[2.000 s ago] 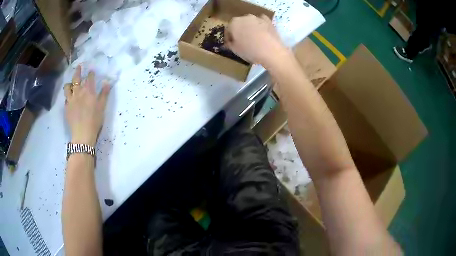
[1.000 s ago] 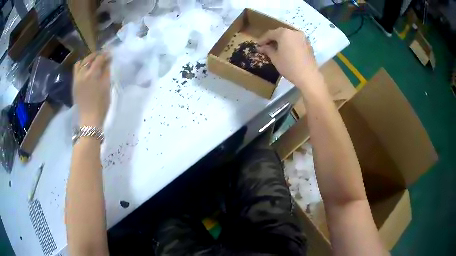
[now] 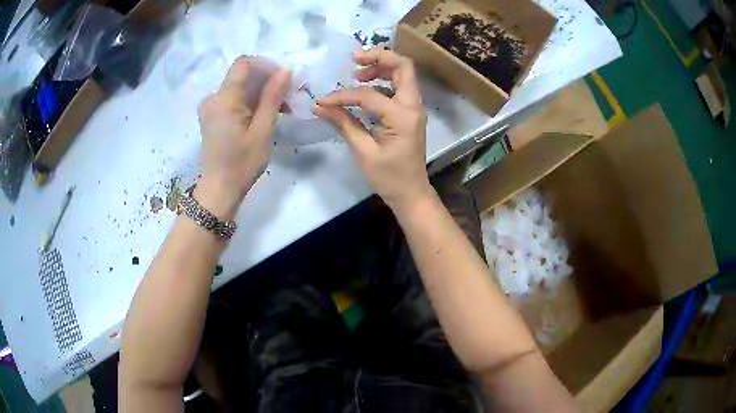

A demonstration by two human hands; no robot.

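Note:
My left hand (image 3: pixel 242 121), with a metal-band watch, pinches a translucent white plastic piece (image 3: pixel 302 103) between thumb and fingers over the table. My right hand (image 3: pixel 379 125) is just right of it, thumb and index fingertips together at the piece's edge. A tiny dark bit seems to be at those fingertips, but it is too small to tell clearly. The brown cardboard parts tray (image 3: pixel 449 66) stands to the right with a heap of small dark parts (image 3: pixel 480 47). The heap of translucent white pieces (image 3: pixel 234 32) lies behind my hands.
An open carton (image 3: pixel 646 210) beside my lap holds white pieces (image 3: pixel 529 246). At left are a cardboard tray (image 3: pixel 71 133) with black and blue items, a grey plastic bag (image 3: pixel 101 48), a pen (image 3: pixel 58 218) and a dotted sheet (image 3: pixel 60 300). Dark specks lie on the table.
My left hand has moved right and up from the heap and now holds a plastic piece. My right hand has left the parts tray and moved left to meet it. The view has shifted.

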